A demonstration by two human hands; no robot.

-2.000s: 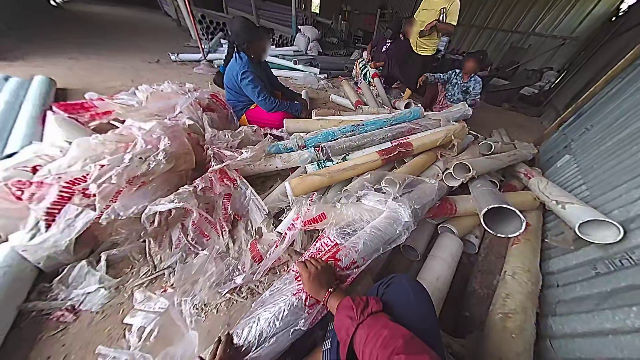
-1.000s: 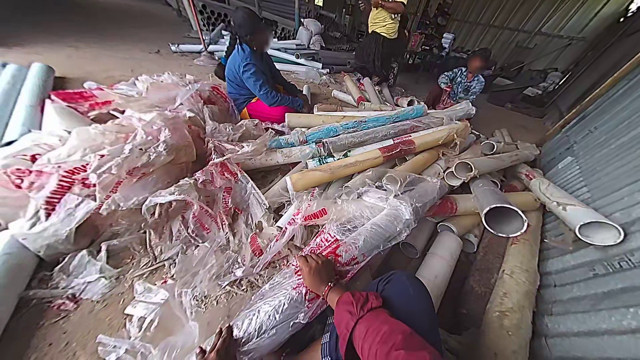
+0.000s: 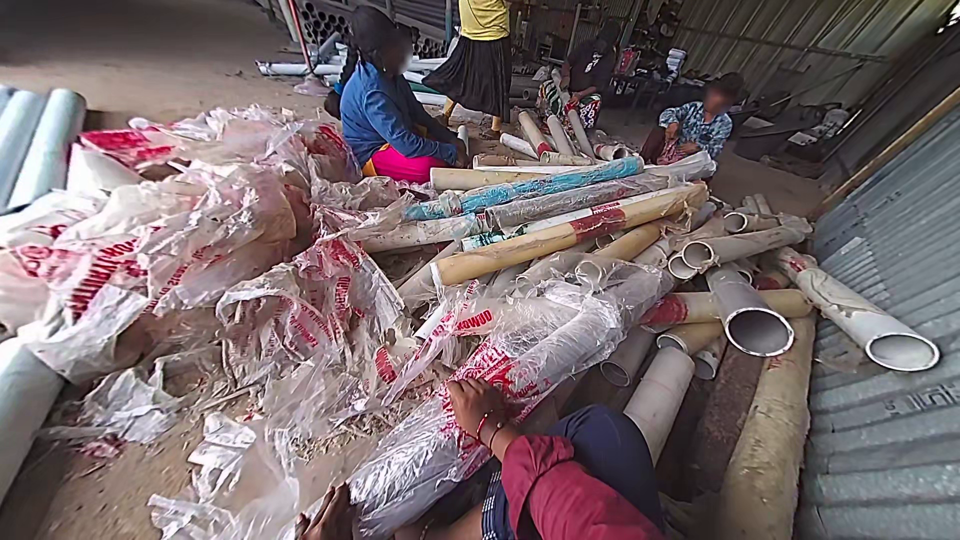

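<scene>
My right hand (image 3: 476, 409), below a maroon sleeve and with red and dark bands at the wrist, presses curled fingers on a long roll (image 3: 420, 461) wrapped in clear plastic with red print. The roll slants from the bottom edge up toward the pipe pile. Its upper end has loose, crumpled film around it. Beside its lower end, dark digits show at the bottom edge; whether they are my left hand or a foot I cannot tell. Left of the roll lies torn plastic film (image 3: 322, 300) with red print. A tan tube with a red band (image 3: 555, 236) lies beyond it.
A large heap of plastic wrapping (image 3: 202, 232) fills the left. Open-ended pipes (image 3: 750, 315) are piled at the right, beside a corrugated metal wall (image 3: 885, 420). A seated person in blue (image 3: 382, 112) is behind the heap; other people are farther back, one standing in a yellow top (image 3: 484, 19).
The standing person in the yellow top has moved left across the background. My right hand stays at about the same place on the wrapped roll.
</scene>
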